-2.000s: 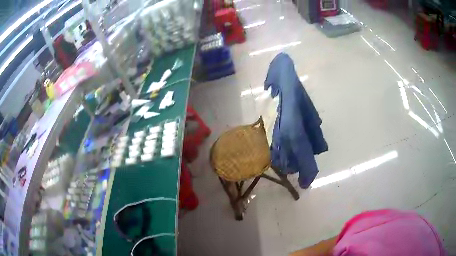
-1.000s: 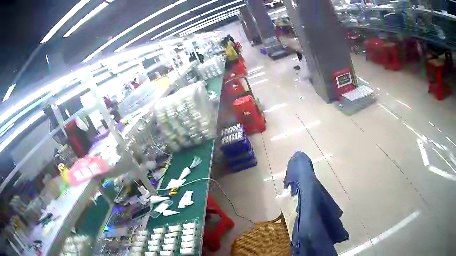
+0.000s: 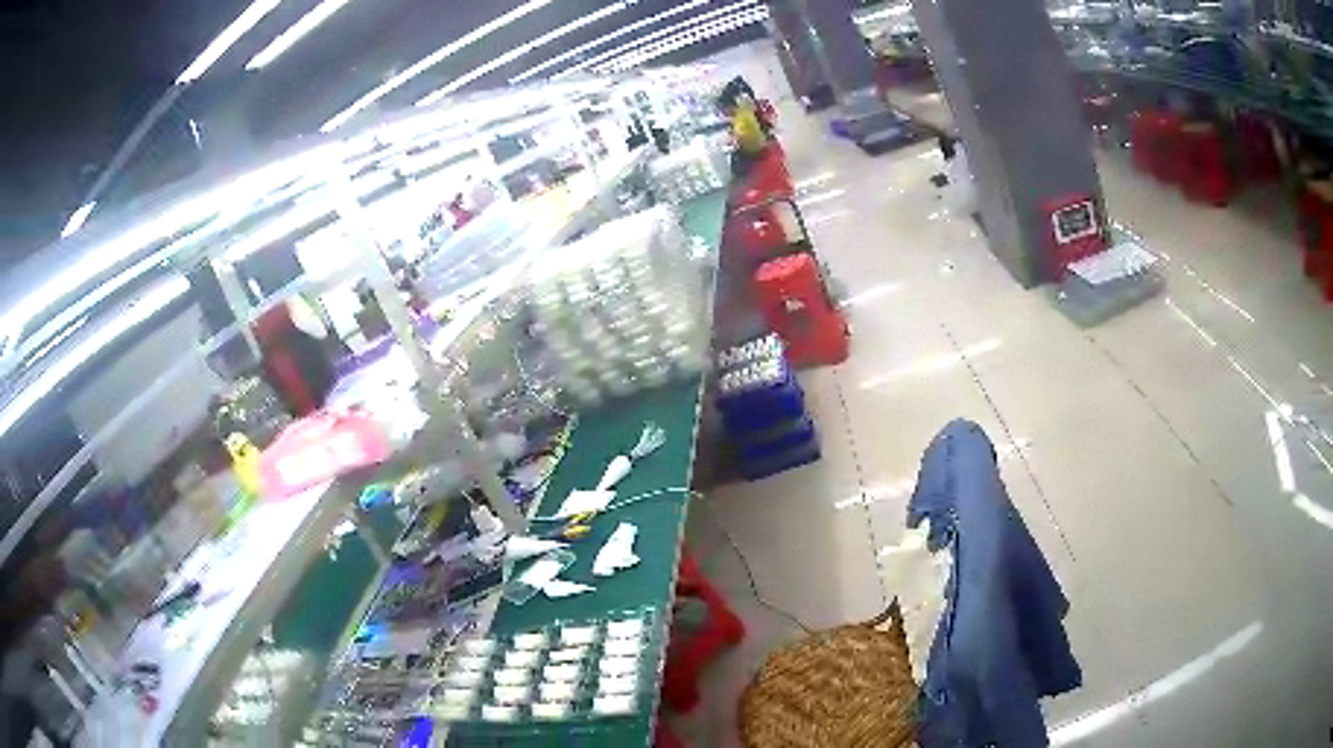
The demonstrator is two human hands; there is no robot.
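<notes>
Neither of my hands is in the picture. Nearest in front are a green-topped bench [image 3: 654,456] and a chair with a woven seat [image 3: 830,690]. A blue garment [image 3: 990,592] hangs over the chair's back. Pale moulded parts [image 3: 563,668] stand in rows on the bench near the bottom edge. Several white pieces [image 3: 617,550] lie loose behind them, beside a thin pale cable [image 3: 643,495]. Farther back is a tall stack of clear trays [image 3: 621,314], partly blurred.
Blue crates [image 3: 766,409] holding white parts stand on the floor beside the bench. Red stools [image 3: 800,303] line the aisle. A grey pillar [image 3: 1009,132] stands at the right, with a grey container [image 3: 1111,281] at its foot. The chair partly fills the near aisle.
The view has lifted and shows more of the aisle and ceiling lights. The pink item and the forearm-like shape at the bottom right two seconds ago are gone, as are the black corded devices.
</notes>
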